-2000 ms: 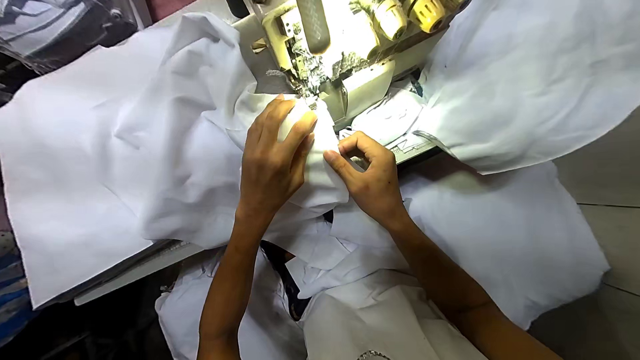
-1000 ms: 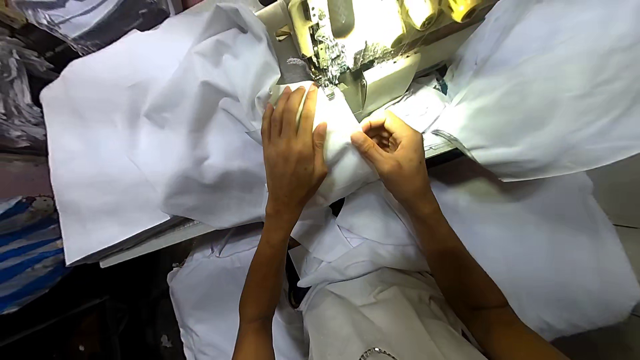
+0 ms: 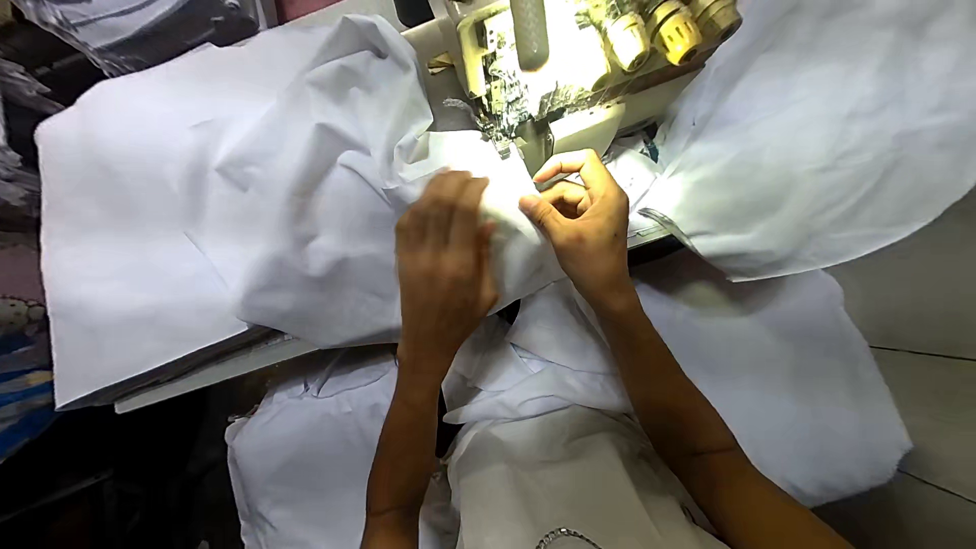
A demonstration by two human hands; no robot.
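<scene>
A sewing machine, which looks like an overlock machine (image 3: 534, 69), stands at the top with its lamp lit. White fabric (image 3: 465, 152) lies under its presser foot (image 3: 503, 145) and spreads left over the table. My left hand (image 3: 446, 259), blurred, is over this fabric just below the foot; whether it touches is unclear. Right of it, my right hand (image 3: 583, 221) has its thumb and bent fingers at the fabric's right edge, and the thumb tip meets the cloth. Whether the fingers pinch the edge is hard to see.
A large white cloth (image 3: 823, 137) hangs at the upper right, and another (image 3: 770, 381) below it. More white cloth (image 3: 328, 457) drapes at lower left and over my lap. Yellow tension knobs (image 3: 675, 34) sit on the machine. The table edge (image 3: 221, 374) shows at left. Plastic-wrapped bundles (image 3: 152, 30) lie upper left.
My left hand has drawn back a little from the presser foot, where it lay flat with fingers spread one second ago. My right hand remains by the fabric's right edge.
</scene>
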